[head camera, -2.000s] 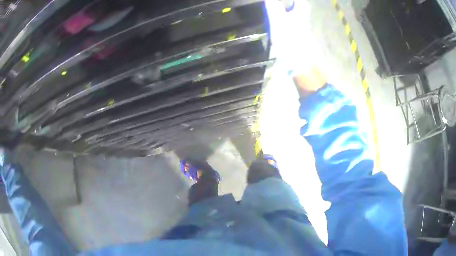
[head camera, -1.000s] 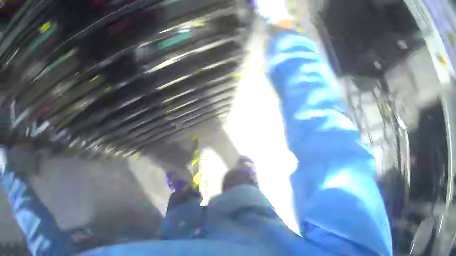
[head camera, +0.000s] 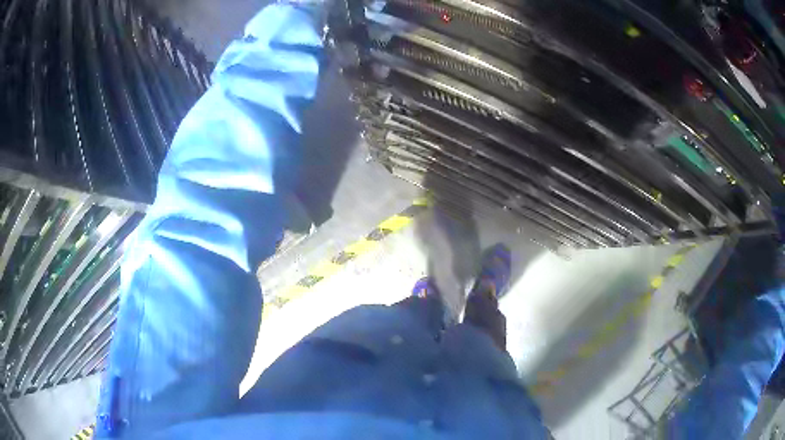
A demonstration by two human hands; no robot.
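Observation:
A tall rack trolley (head camera: 508, 163) with many close metal bars fills the upper right, right in front of me. Green and red parts show between its bars at the far right. My left arm, in a blue sleeve, reaches up to the trolley's left end at the top edge. My left hand is cut off by that edge. My right sleeve shows low at the right edge beside the trolley, and my right hand is out of the picture. I cannot see how either hand meets the trolley.
More barred racks stand at the left, one dark (head camera: 77, 94) and one paler with green parts (head camera: 60, 284). Yellow-black tape (head camera: 344, 255) crosses the grey floor near my feet. A metal tube frame (head camera: 658, 378) stands at the lower right.
The trolley has shifted from the upper left of the view to the upper right. My left arm now reaches up, and my right arm has dropped to the right edge. Racks have appeared at the left.

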